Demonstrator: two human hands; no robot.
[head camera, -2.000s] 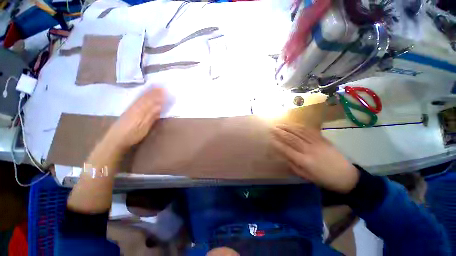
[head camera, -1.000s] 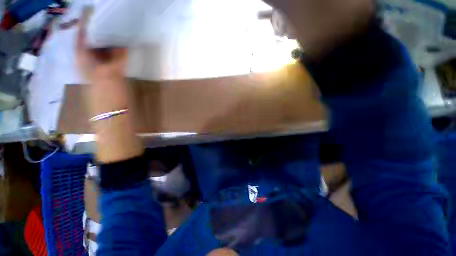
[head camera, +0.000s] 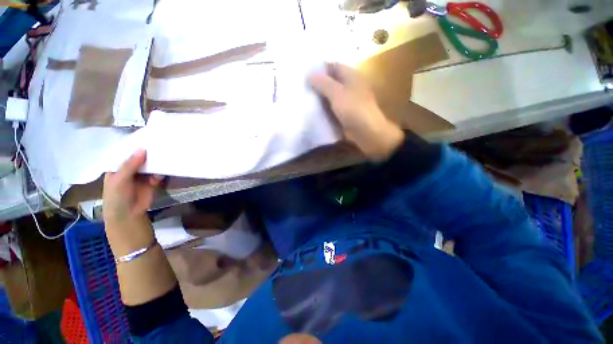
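A large whitish panel (head camera: 201, 138) lies across the table, its front edge drawn over a brown panel (head camera: 390, 74) that shows at the right and along the table edge. A brown piece with a white flap (head camera: 101, 87) and two narrow brown strips (head camera: 208, 60) lie on the whitish panel. My left hand (head camera: 131, 188) grips the panel's front left edge, thumb on top, other fingers partly hidden. My right hand (head camera: 356, 111) holds the panel near its right end, left of and below the round metal part; its fingertips are blurred in the lamp glow.
Scissors with red and green handles (head camera: 470, 30) lie at the upper right. The table's front edge (head camera: 511, 107) runs below the cloth. Blue baskets (head camera: 97, 289) stand below at both sides, with brown cloth (head camera: 538, 161) at the right. A white cable (head camera: 27, 195) hangs at the left.
The whitish panel has come toward me over the brown panel. My left hand has moved down to its front edge; my right hand has come back from the machine area, uncovering the scissors.
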